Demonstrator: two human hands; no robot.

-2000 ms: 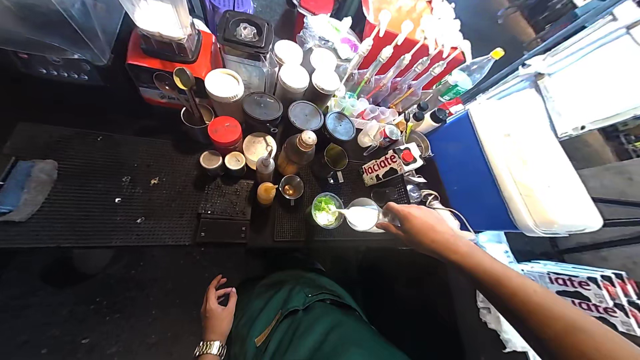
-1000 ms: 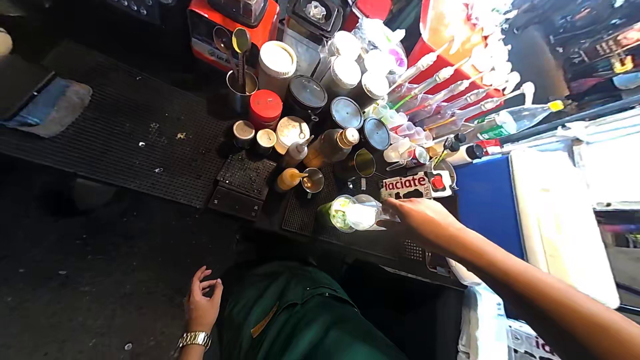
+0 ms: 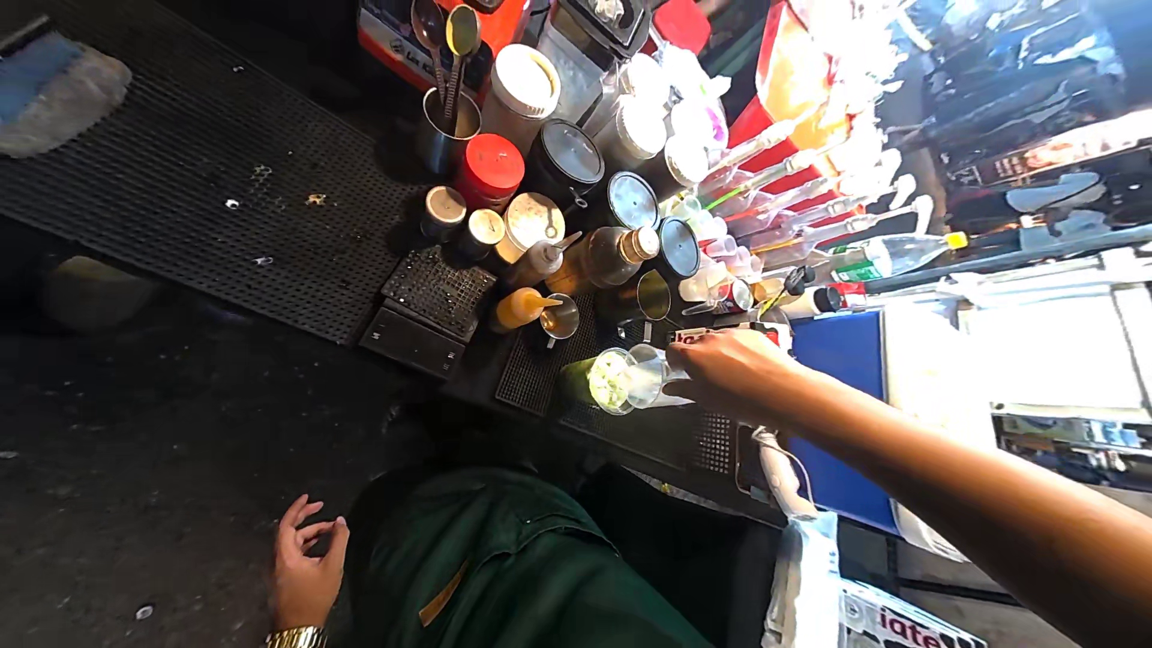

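Note:
My right hand point(image 3: 727, 367) is closed around a clear cup point(image 3: 650, 376), tilted with its mouth over a tall clear glass point(image 3: 612, 382) that holds green leaves and pale contents. The glass stands on a black bar mat at the counter's front edge. A metal jigger point(image 3: 559, 317) and a squeeze bottle with orange contents point(image 3: 520, 309) stand left of it. A milk carton point(image 3: 776, 335) lies behind my right hand, partly hidden. My left hand point(image 3: 309, 560) hangs low beside my green apron, fingers loosely curled, with nothing in it.
Behind the glass stand a stoppered bottle point(image 3: 616, 255), a red-lidded jar point(image 3: 491, 167), several dark-lidded containers and a metal cup with spoons point(image 3: 448, 126). A black scale point(image 3: 432, 306) is at left, near a cloth point(image 3: 67, 94). Pump bottles and a blue bin point(image 3: 841, 409) are at right.
The cup in my right hand has tipped further over the glass; the pale stream seen two seconds ago is no longer distinct. My left hand stays low and empty. The view has turned and come closer.

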